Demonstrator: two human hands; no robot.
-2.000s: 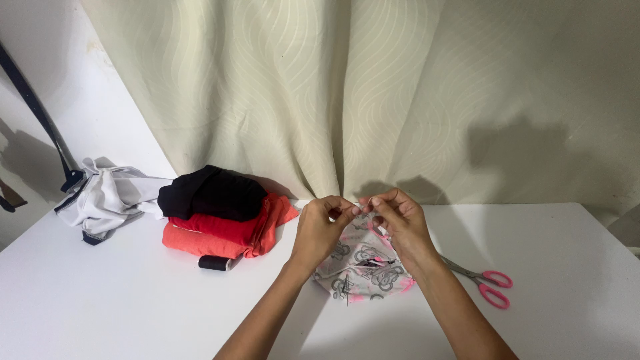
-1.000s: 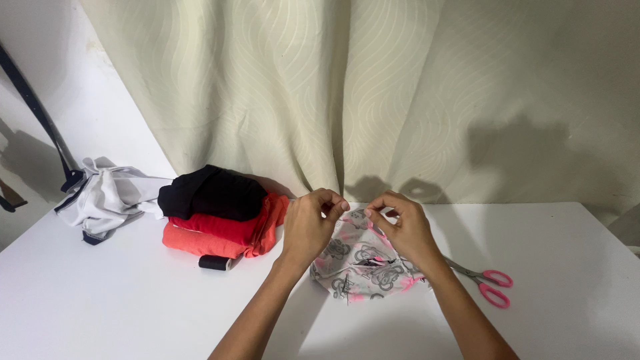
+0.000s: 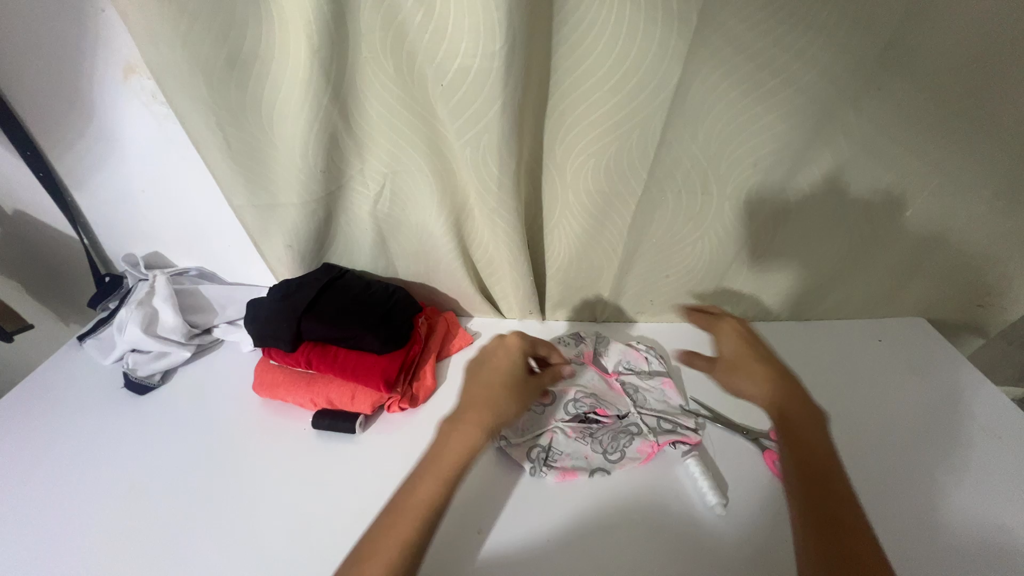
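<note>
A white cloth printed with grey figures and pink patches (image 3: 600, 448) lies bunched on the white table, a dark slit showing near its middle. My left hand (image 3: 516, 380) is over the cloth's left edge, thumb and fingertips together; whether something fine, such as a thread, is between them is too small to tell. My right hand (image 3: 732, 356), slightly blurred, is raised to the right of the cloth with fingers apart and nothing in it. A spool of white thread (image 3: 706, 480) lies at the cloth's lower right. Scissors with pink handles (image 3: 744, 433) lie partly behind my right wrist.
Folded black (image 3: 344, 308), red (image 3: 344, 364) and coral (image 3: 320, 390) cloths are stacked at the left, with a spool of black thread (image 3: 338, 422) in front. A white garment with dark trim (image 3: 172, 312) lies farther left. A cream curtain (image 3: 416, 160) hangs behind the table.
My hands were close together above the cloth and have parted. My right hand has moved right and its fingers have spread. The white spool, not visible before, now shows beside the cloth.
</note>
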